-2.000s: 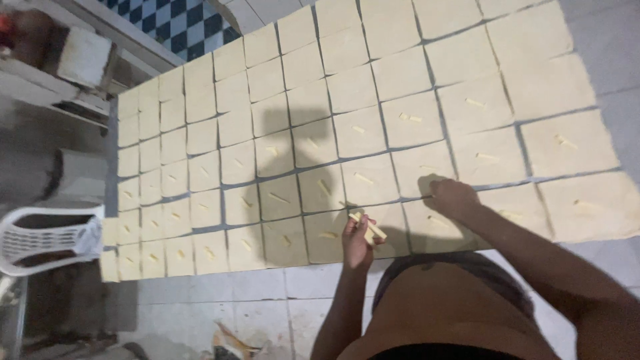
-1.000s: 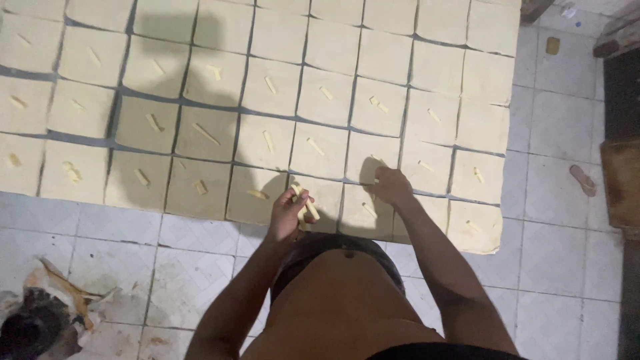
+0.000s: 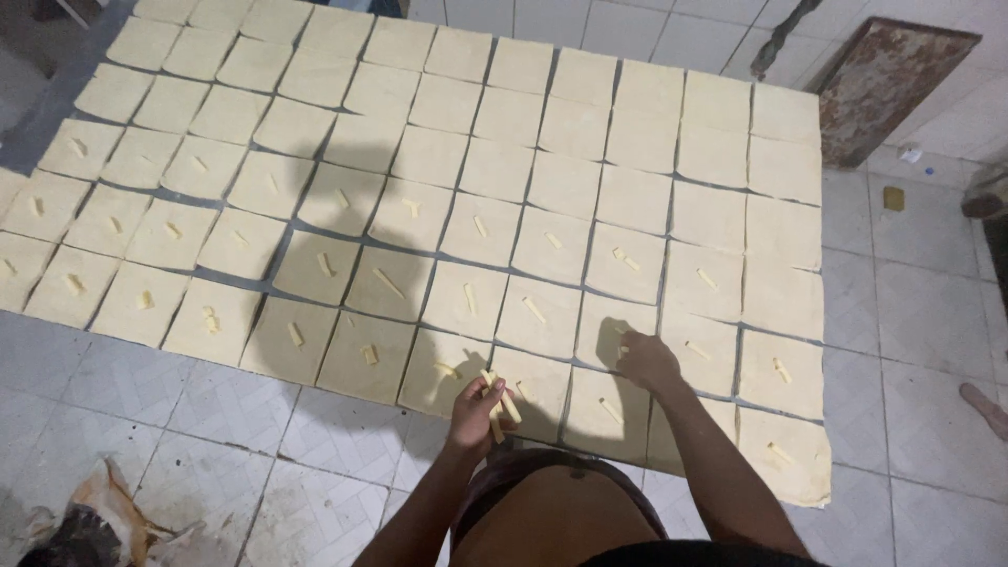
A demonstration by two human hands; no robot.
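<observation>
Square sheets of pale dough [image 3: 573, 183] lie in rows over the table, with narrow gaps between them. My left hand [image 3: 477, 411] is closed around several pale yellow sticks [image 3: 510, 406], likely cheese, above the near edge. To the right, my right hand [image 3: 647, 361] reaches down over a dough square in the second row, its fingertips at small yellow pieces [image 3: 622, 331]; whether they grip one cannot be told. Single sticks, such as this yellow stick [image 3: 611, 410], rest on many squares of the nearer rows. The farther rows are bare dough.
The grey table surface [image 3: 59, 94] shows at the far left. A rusty, stained board [image 3: 890, 87] stands beyond the right end. On the tiled floor [image 3: 929, 315] are a yellowish block [image 3: 893, 198] and, at lower left, a torn, crumpled heap [image 3: 118, 504].
The view has swung and shifted considerably. My left hand keeps its bundle of sticks near the table's edge, and my right hand stays low over the dough.
</observation>
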